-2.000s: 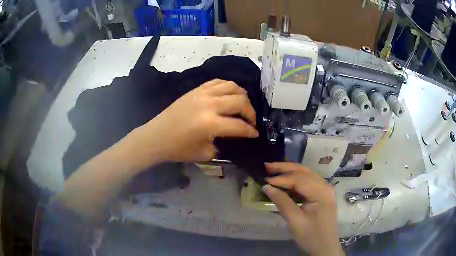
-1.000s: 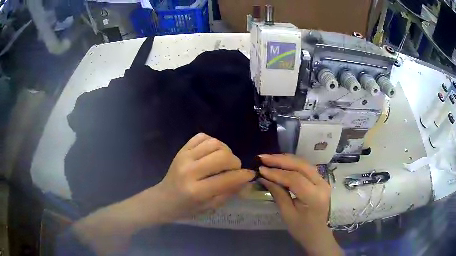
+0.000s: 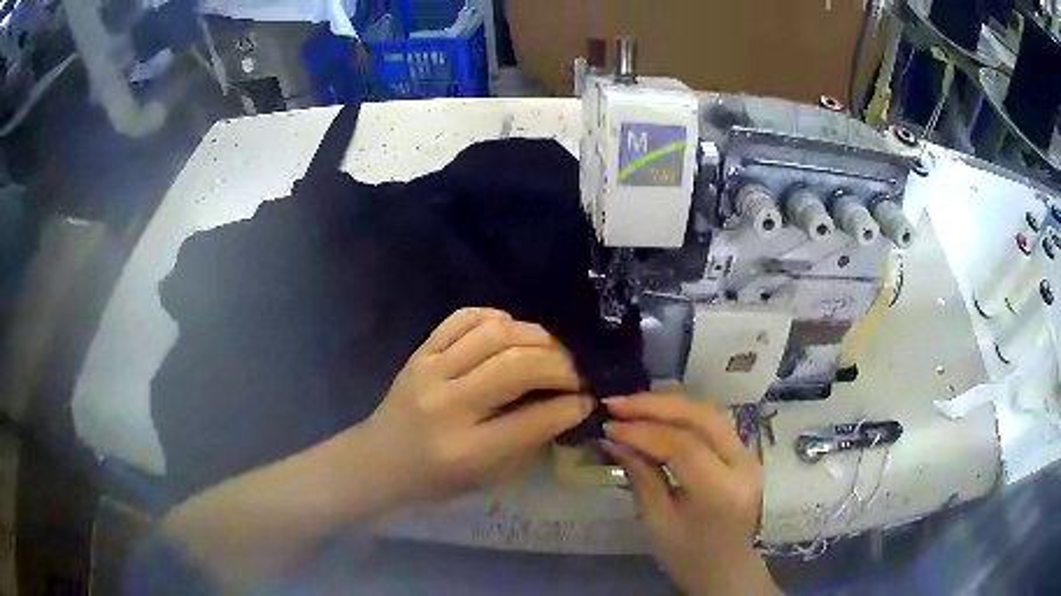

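A wide black garment piece (image 3: 337, 279) covers the left and middle of the white table. Its right side runs under the presser foot area (image 3: 613, 300) of the overlock machine (image 3: 652, 163). My left hand (image 3: 483, 402) pinches the cloth's near edge in front of the needle area. My right hand (image 3: 686, 466) pinches the same edge just to the right, fingertips almost touching those of my left hand. The exact fold of the edge between the fingers is hidden.
Black and silver thread snips (image 3: 849, 439) lie right of the machine with loose white threads. A yellow-framed chip opening (image 3: 588, 468) is partly covered at the table front. A blue basket (image 3: 425, 66) and a brown carton (image 3: 698, 47) stand behind. A pale sheet (image 3: 1006, 314) lies at the right.
My left hand has come down from beside the needle to the cloth's near edge. My right hand has moved slightly and both now pinch the edge together.
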